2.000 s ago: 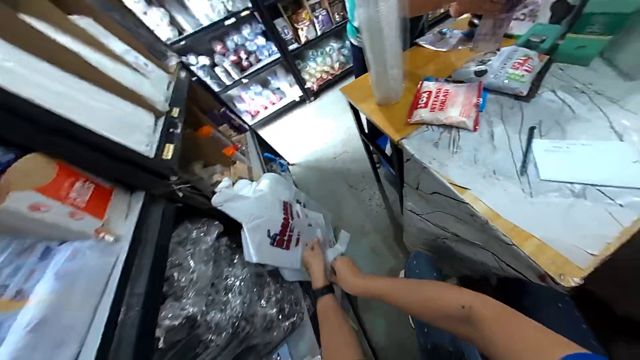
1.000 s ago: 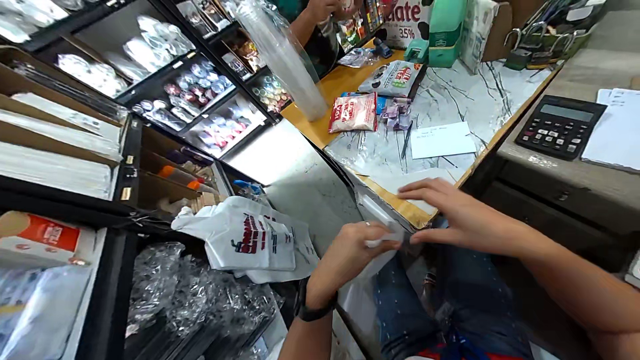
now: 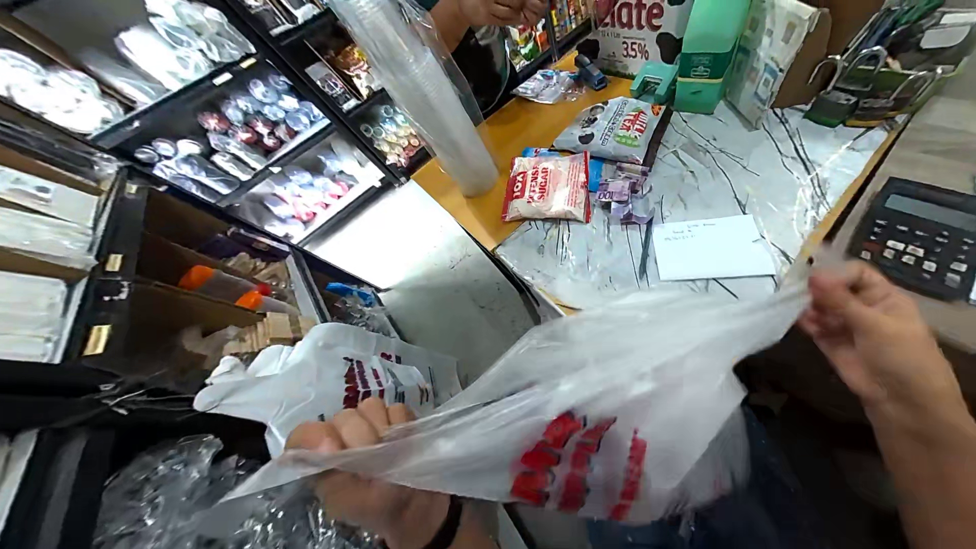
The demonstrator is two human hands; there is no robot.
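Observation:
A thin white plastic bag [image 3: 579, 412] with red print is stretched out between my two hands. My left hand [image 3: 366, 465], with a black band at the wrist, grips its left end at the lower middle. At the right, my right hand [image 3: 862, 320] pinches the bag's other end near the counter edge. Behind my left hand lies a stack of white printed plastic bags [image 3: 335, 374]. On the counter are a red and white sugar packet [image 3: 547, 187], a grey and white packet [image 3: 614, 131], some banknotes [image 3: 621, 191], a pen [image 3: 645, 252] and a white paper [image 3: 713, 247].
A tall sleeve of clear plastic cups [image 3: 435, 99] stands on the counter's wooden edge [image 3: 476, 213]. A calculator [image 3: 919, 236] and padlocks [image 3: 835, 99] are at the right. Clear wrap [image 3: 191, 496] fills the lower left, below an open drawer [image 3: 175, 282]. Another person's hand [image 3: 503, 11] shows at the top.
One bag has come away from the stack and now spreads between my hands. My hands have moved apart from where they were close together a second ago.

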